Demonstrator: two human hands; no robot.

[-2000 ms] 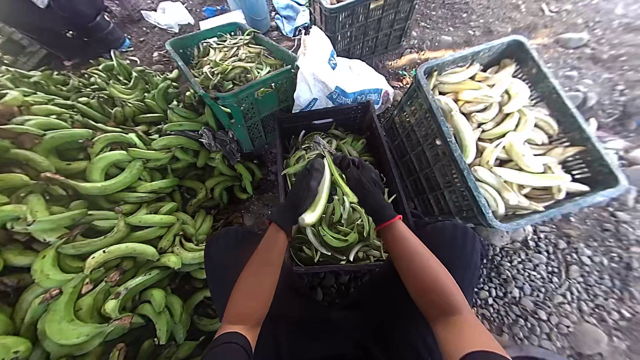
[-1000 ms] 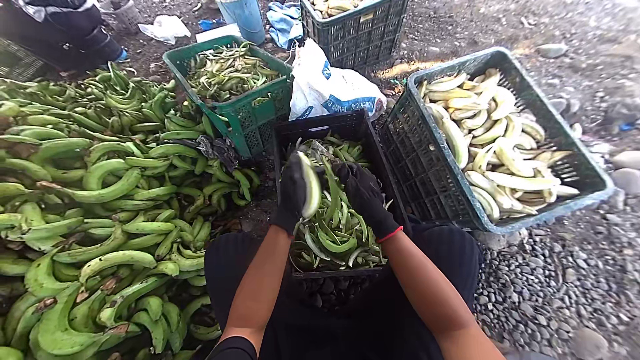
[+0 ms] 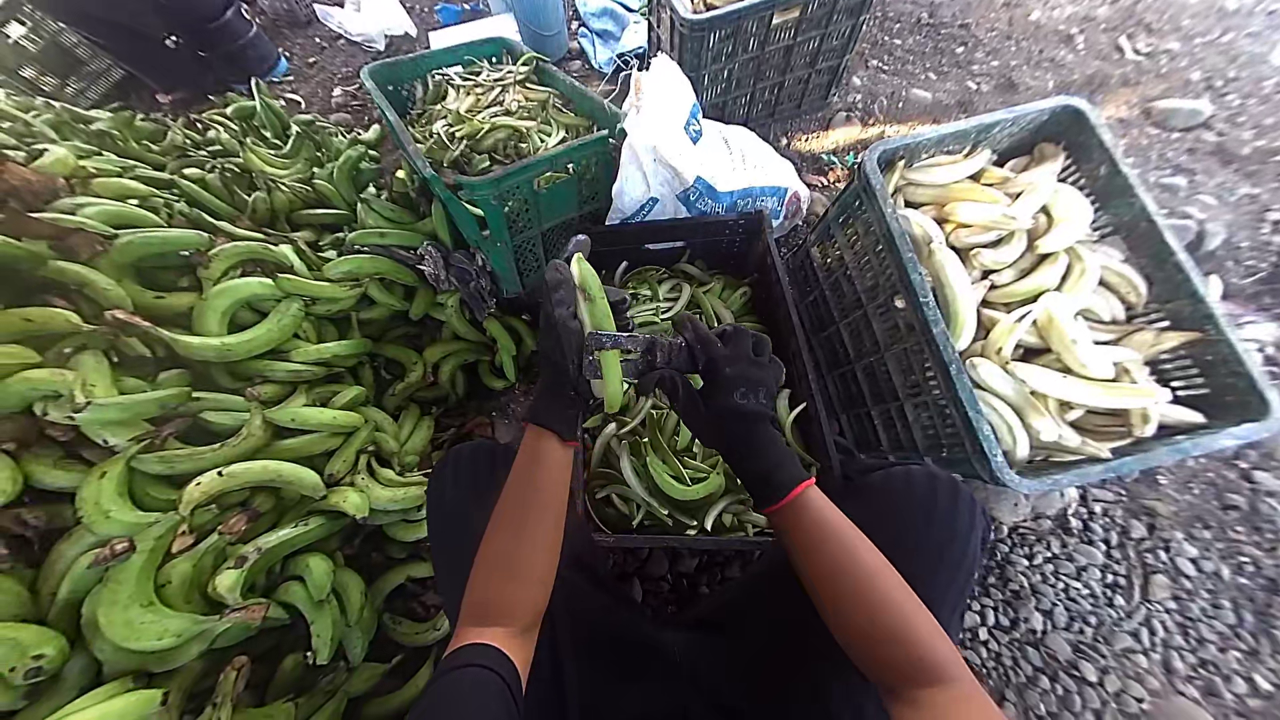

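Observation:
My left hand [image 3: 562,340], in a black glove, holds a green plantain [image 3: 594,300] upright above a black crate [image 3: 790,330] between my legs. My right hand [image 3: 735,395], gloved in black with a red cuff edge, grips a dark peeling tool [image 3: 640,356]. The tool's head lies across the plantain, touching its skin. Below both hands, green plantain peels [image 3: 680,470] fill the crate. Part of the tool's handle is hidden by my right fingers.
Unpeeled green plantains [image 3: 250,330] are heaped at the left. A green crate [image 3: 540,180] of peels and a white sack [image 3: 700,160] stand beyond the black crate. At the right, a dark green crate [image 3: 900,380] holds peeled plantains. A person's leg [image 3: 215,40] shows at the top left.
The peeling tool in my right hand now lies across the plantain, and the right hand has moved toward the left one. The plantain stands more upright than two seconds ago.

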